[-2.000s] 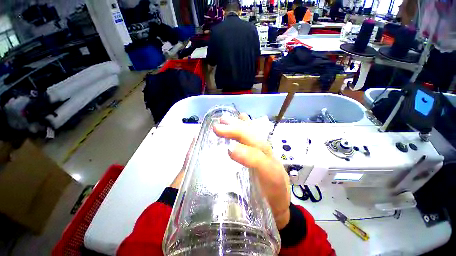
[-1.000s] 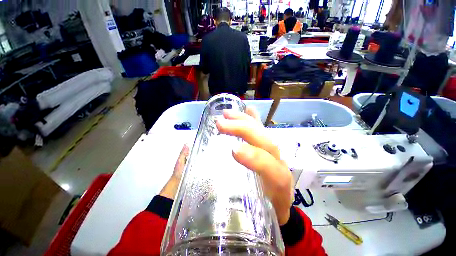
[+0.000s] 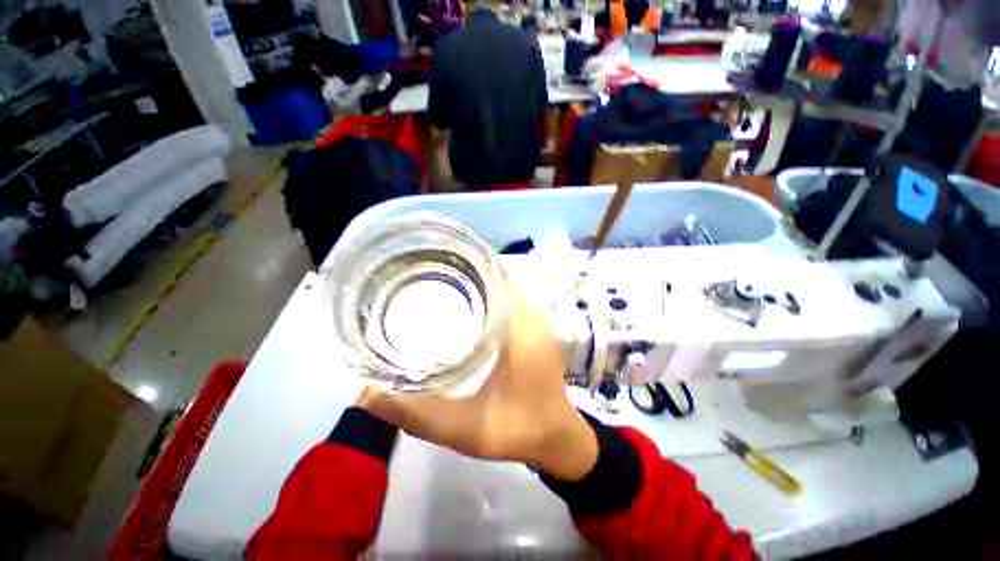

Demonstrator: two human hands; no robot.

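A clear glass jar (image 3: 349, 287) is held above the white table, with its round open-looking end turned toward me. My right hand (image 3: 515, 400) is closed around the jar's right and lower side; its fingers are blurred or hidden behind the glass. My left hand (image 3: 384, 403) shows only in part below the jar, above the red sleeve; its fingers are hidden, so its hold is unclear. The white sewing machine (image 3: 702, 356) stands right of my hands. Yellow-handled thread snips (image 3: 760, 462) lie on the table in front of it.
Black scissors (image 3: 662, 399) lie beside the machine. The pale blue trough (image 3: 428, 205) runs along the table's far edge. A red crate (image 3: 181, 460) stands at the left of the white table (image 3: 258, 438). A person in dark clothing (image 3: 489, 99) stands beyond, near a cardboard box (image 3: 636, 164).
The jar has tipped from lying lengthwise before me to showing its round end, farther up and left. My right hand has turned with it and sits lower around the glass.
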